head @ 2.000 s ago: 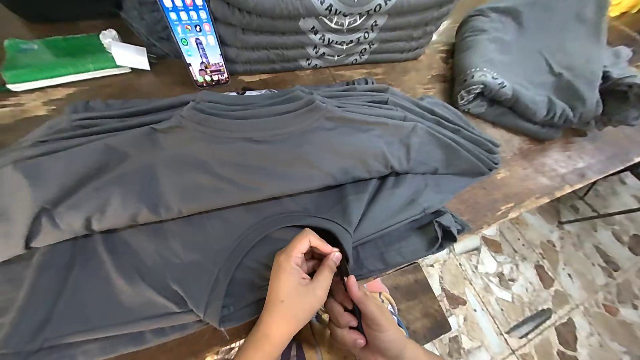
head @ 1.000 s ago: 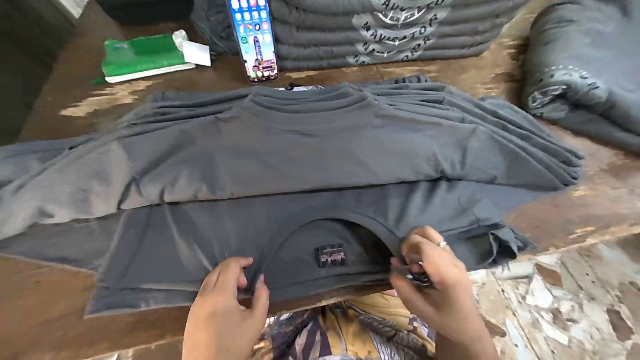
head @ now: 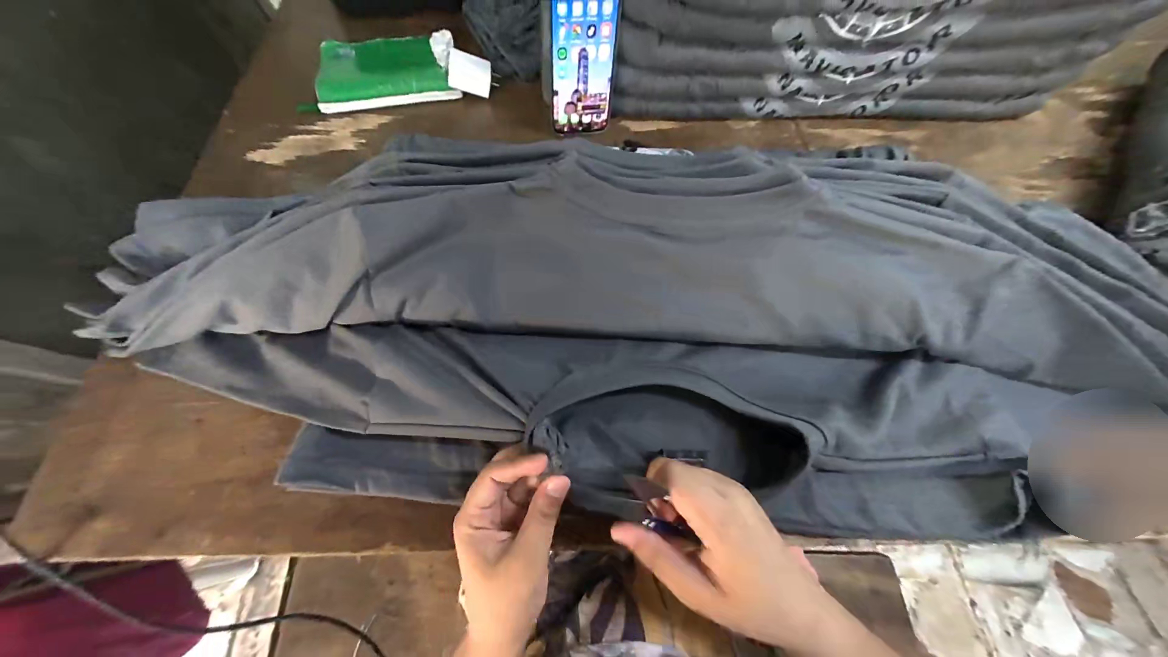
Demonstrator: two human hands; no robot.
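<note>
A dark grey T-shirt [head: 438, 383] lies at the table's front edge, its round neck opening toward me. My left hand [head: 511, 529] pinches the left end of its neckband between thumb and fingertips. Inside the neck opening, near a small dark neck label [head: 684, 453], is my right hand [head: 712, 547], closed around a small cutting tool with a pointed metal blade [head: 646, 488] and a dark blue handle; the hand hides much of it. More grey T-shirts [head: 675, 255] lie layered behind, their necklines overlapping.
A lit smartphone [head: 581, 73] leans against a stack of folded printed shirts [head: 876, 64] at the back. Left of it lies a green-and-white packet [head: 388, 75]. The wooden table [head: 182, 474] has worn patches. A black cable [head: 255, 622] runs at lower left. A blurred patch covers the right edge.
My left hand has gone from lying beside the neck opening to pinching its left end. My right hand has moved left from the right side of the neckband, and a blade now shows in it.
</note>
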